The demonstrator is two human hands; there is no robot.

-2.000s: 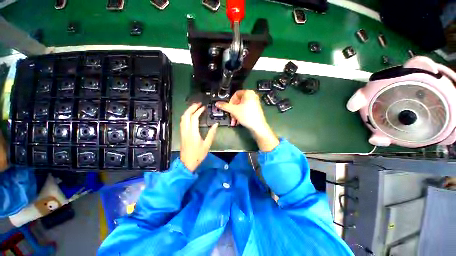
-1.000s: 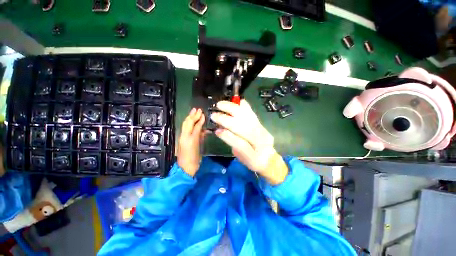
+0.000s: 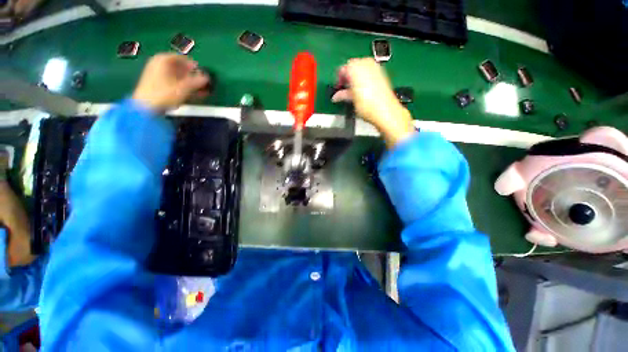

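The toggle press stands in the middle with its red handle [image 3: 301, 86] upright and its nest [image 3: 297, 197] uncovered on the metal base plate. My left hand [image 3: 169, 81], slightly blurred, is over the green conveyor behind the black parts tray [image 3: 206, 261], its fingertips closed on a small black unit [image 3: 205, 82]. My right hand [image 3: 372, 96] is right of the red handle, fingers bent down by a dark shape; whether it holds that is unclear. My left sleeve hides much of the tray. My right sleeve hides most of the loose units pile [image 3: 370, 162].
Several rimmed units [image 3: 251, 40] and darker parts [image 3: 463, 98] lie on the green conveyor [image 3: 441, 62]. Another black tray [image 3: 385, 20] is at its far side. A pink fan [image 3: 578, 196] stands at the right. Another person's arm [image 3: 14, 223] shows at the left edge.
Both hands have left the fixture and reached forward to the conveyor, the left one out to the left. The red handle, pulled down a second ago, is upright again. The view has shifted.
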